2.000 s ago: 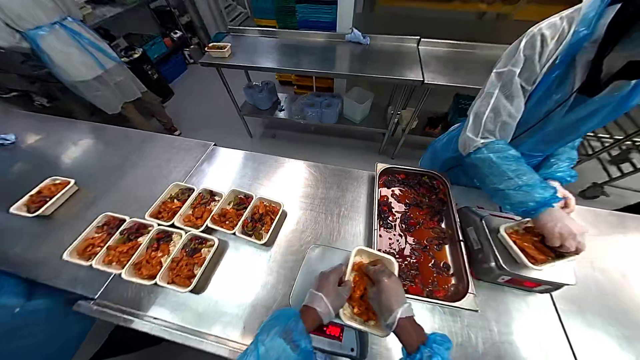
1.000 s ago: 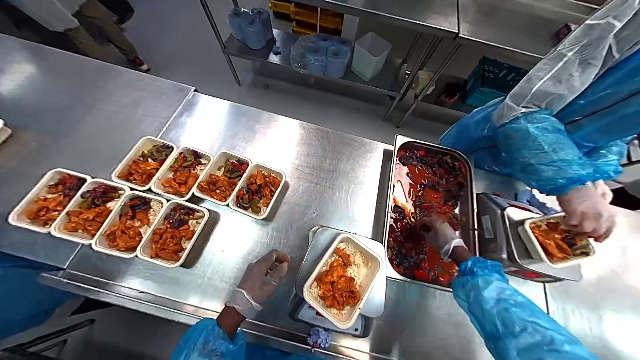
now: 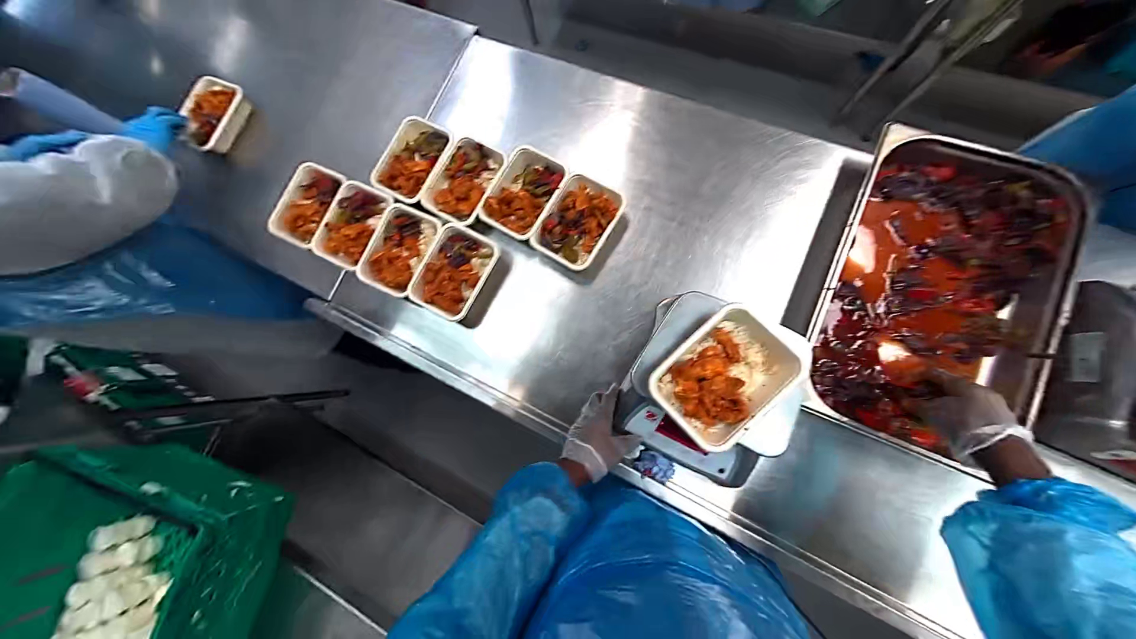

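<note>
My gloved left hand [image 3: 599, 437] rests at the table edge against the left side of a digital scale [image 3: 692, 444], holding no food. On the scale sits a food tray [image 3: 726, 377] of rice with orange-red pieces on top. My gloved right hand [image 3: 963, 410] is down in the near end of a deep steel pan [image 3: 1058, 355] of vegetables in red sauce [image 3: 941, 266]; its fingertips are hidden in the food, so its grip does not show. Several filled trays [image 3: 577, 222] stand in two touching rows left of the scale.
At the far left a co-worker's blue-gloved hand [image 3: 155, 129] touches a stack of trays, the top one filled [image 3: 211, 114]. A green crate [image 3: 240, 532] with pale items stands at the lower left. A small crumpled wrapper [image 3: 655, 465] lies by the scale. Another person's blue sleeve [image 3: 1096, 138] is behind the pan.
Two seconds ago both my hands were at the tray over the scale; a second ago my right hand was in the pan, where it remains. My left hand has come to the scale's side. The view has swung left.
</note>
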